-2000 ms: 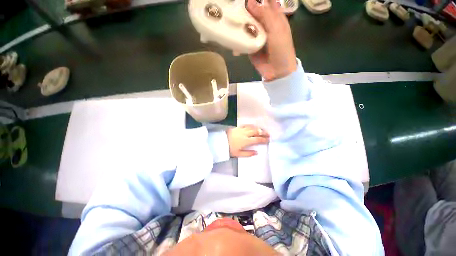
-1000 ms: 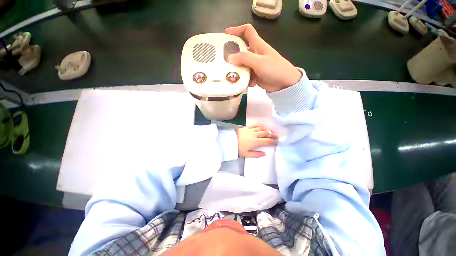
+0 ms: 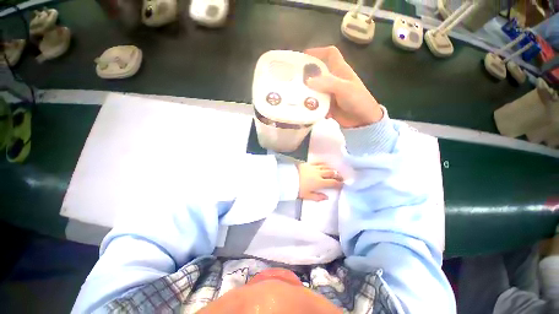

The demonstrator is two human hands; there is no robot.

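A beige rounded appliance head (image 3: 288,80) sits on top of the beige tub (image 3: 280,136) at the bench's near edge. Its face shows a pale grille patch, a dark round spot and two shiny rings. A dark gap shows between head and tub. My right hand (image 3: 346,92) grips the head at its right side, with a finger or thumb by the dark spot. My left hand (image 3: 319,181) lies flat with fingers apart on the white mat (image 3: 392,214), just below the tub. The inside of the tub is hidden.
Another white mat (image 3: 159,147) lies left of the tub. Several beige heads stand on the green belt, one upturned at left (image 3: 119,62), others with white rods at upper right (image 3: 358,26). A beige tub (image 3: 527,116) is at right. A green fan (image 3: 19,132) is at far left.
The head in my right hand came down from above the belt onto the tub's mouth. Since one second ago, the view has shifted and the hand still holds it there. My left hand stays on the mat.
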